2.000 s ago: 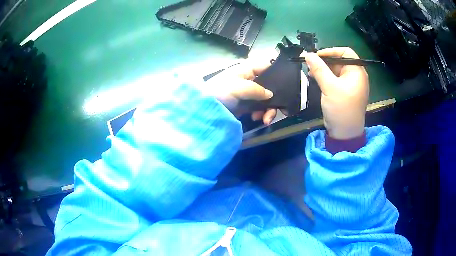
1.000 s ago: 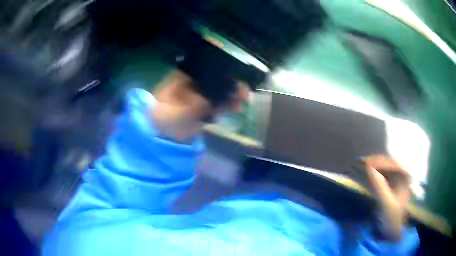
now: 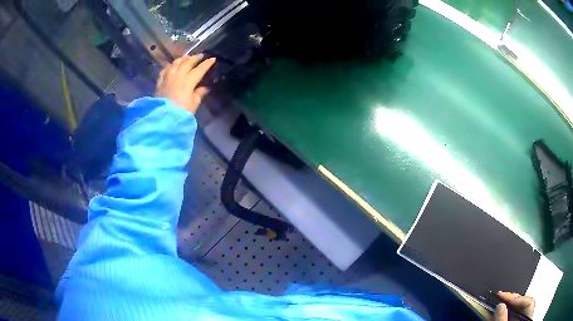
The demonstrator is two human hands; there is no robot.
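Observation:
My left hand reaches to the upper left, palm down, at the edge of a dark area beside the bench. Its fingertips meet dark shapes; whether they grip a part cannot be told. My right hand is at the lower right, cut off by the frame's bottom edge, with thin dark tweezers in its fingers. It is over the lower right of a flat black sheet with a white border. White backing paper shows at the sheet's right end.
A dark heap of parts stands at the top centre of the green bench. One black housing lies at the far right. A black curved tube or bar and a perforated surface are below the bench edge.
The view has swung left. My left hand has moved away to the upper left, and the dark cover it held no longer shows clearly. My right hand has moved to the black sheet.

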